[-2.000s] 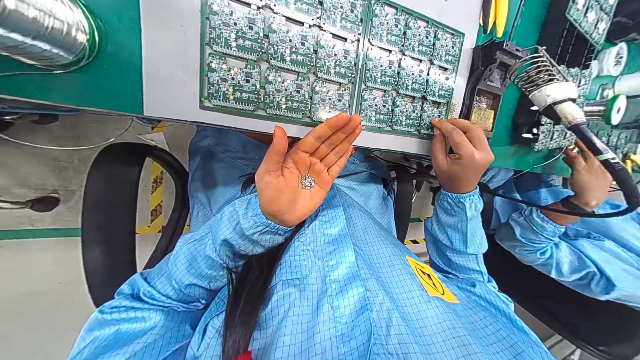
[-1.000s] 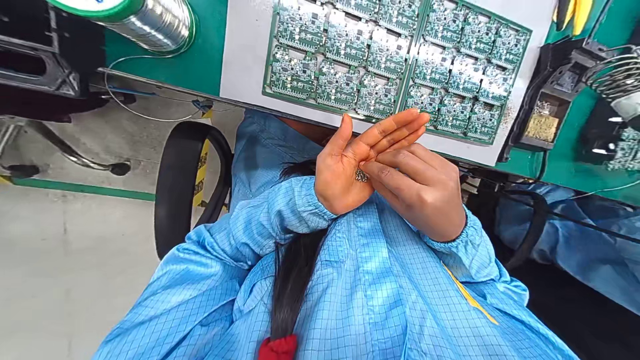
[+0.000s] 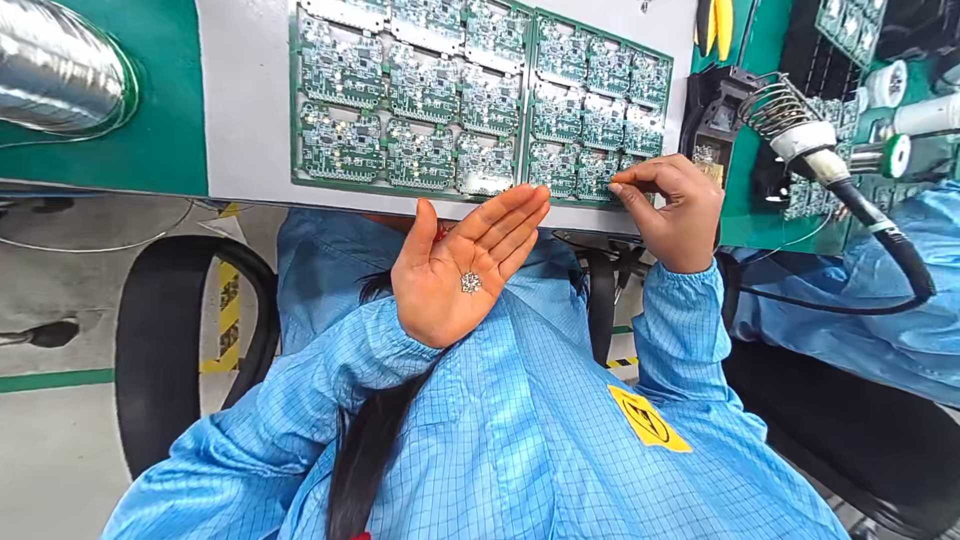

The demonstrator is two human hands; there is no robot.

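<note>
My left hand (image 3: pixel 457 274) is palm up in front of the table edge, fingers extended, with a small pile of tiny shiny metal parts (image 3: pixel 470 283) lying on the palm. My right hand (image 3: pixel 670 210) is over the lower right part of a green circuit board panel (image 3: pixel 566 124), thumb and index fingertip together at its lower row. Whether a tiny part sits between those fingertips cannot be told. Another circuit board panel (image 3: pixel 420 82) lies directly to the left, above my left hand. Both panels rest on a light grey mat (image 3: pixel 247 97).
A soldering iron (image 3: pixel 814 150) rests in its coiled holder at the right, its cable curving down. A large solder wire spool (image 3: pixel 64 67) stands at the left. Yellow-handled pliers (image 3: pixel 715 26) lie at the back. A co-worker's blue sleeve (image 3: pixel 926 285) is at the far right.
One second ago my right fingers were at my left palm beside the small parts; now my right hand is over the right panel. The view has shifted.
</note>
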